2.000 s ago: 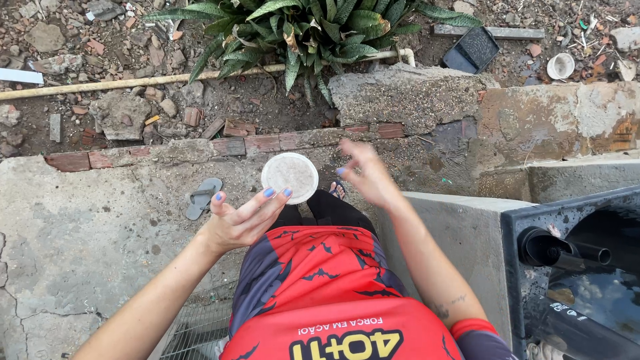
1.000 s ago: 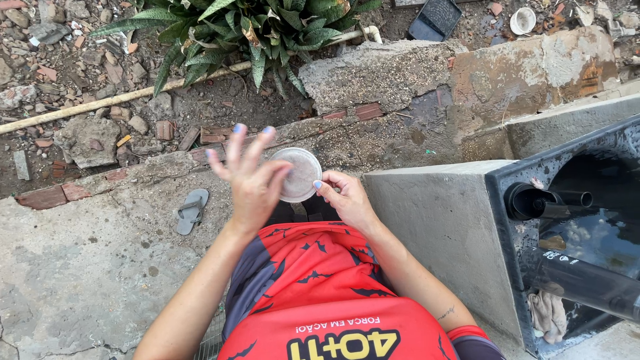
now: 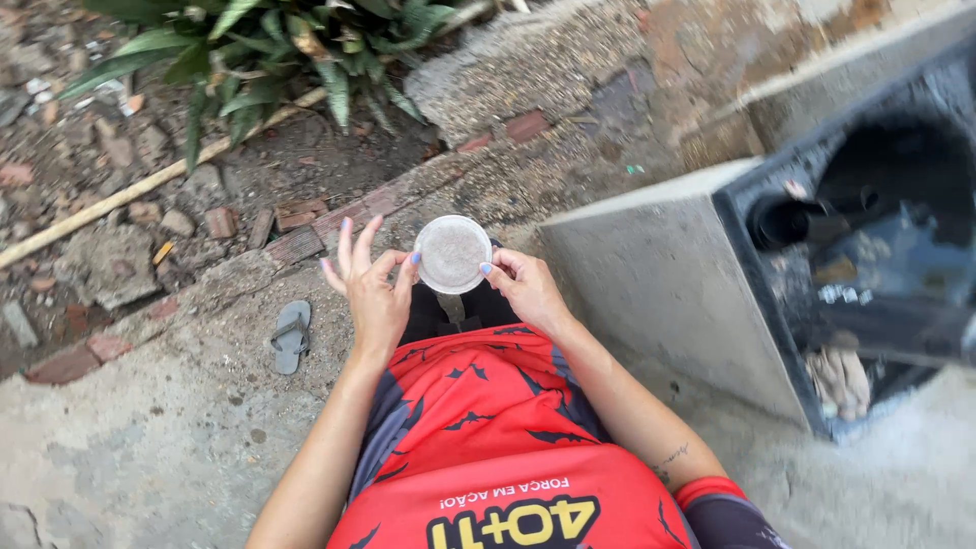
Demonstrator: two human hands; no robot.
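Observation:
A round, pale translucent lid or shallow dish (image 3: 454, 254) is held up in front of my waist, and I cannot tell which of the two it is. My left hand (image 3: 375, 286) pinches its left edge between thumb and index finger, with the other fingers spread. On the opposite edge, my right hand (image 3: 526, 286) grips it between thumb and bent fingers. Ground shows around the round piece, and my dark-clad legs are partly behind it.
A grey flip-flop (image 3: 290, 337) lies on the concrete at the left. To the right stands a concrete wall (image 3: 679, 290) beside a dark basin with black pipes (image 3: 785, 219) and a crumpled cloth (image 3: 839, 381). Ahead are brick edging (image 3: 296, 245), rubble and a leafy plant (image 3: 267, 53).
Two seconds ago only my left hand held the round piece and my right hand was off it. Now both hands grip its edges. My left fingers have moved from over its face to its left rim.

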